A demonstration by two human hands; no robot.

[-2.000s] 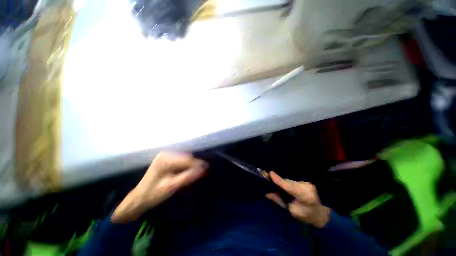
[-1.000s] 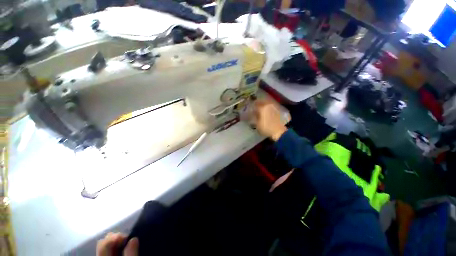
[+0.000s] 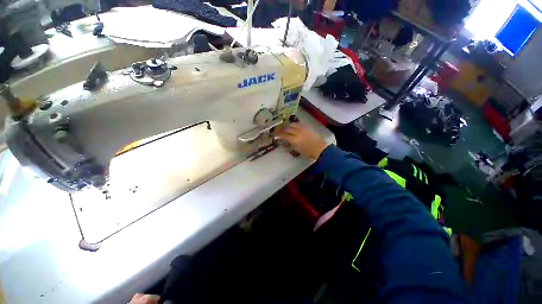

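The white sewing machine (image 3: 196,89) with blue "JACK" lettering stands on the white table. My right hand (image 3: 300,141) reaches to the right end of the machine base; its fingertips are among small dark tools (image 3: 264,151), and I cannot tell whether it grips one. My left hand (image 3: 144,298) is cut off by the bottom edge, beside a rolled or folded edge of black fabric (image 3: 178,276). It seems to hold that fabric. More black fabric with a thin neon line (image 3: 360,249) lies over my lap.
Black and neon-green garments (image 3: 410,178) lie at the right. A small white side table (image 3: 356,110) bears dark fabric behind the machine. White cloth (image 3: 321,53) hangs by the machine's right end. Piles lie on the green floor. Another machine stands at the upper left.
The white-handled tool no longer shows on the table front. My right hand has shifted slightly left and flattened over the tools. My left hand is lower and more cut off.
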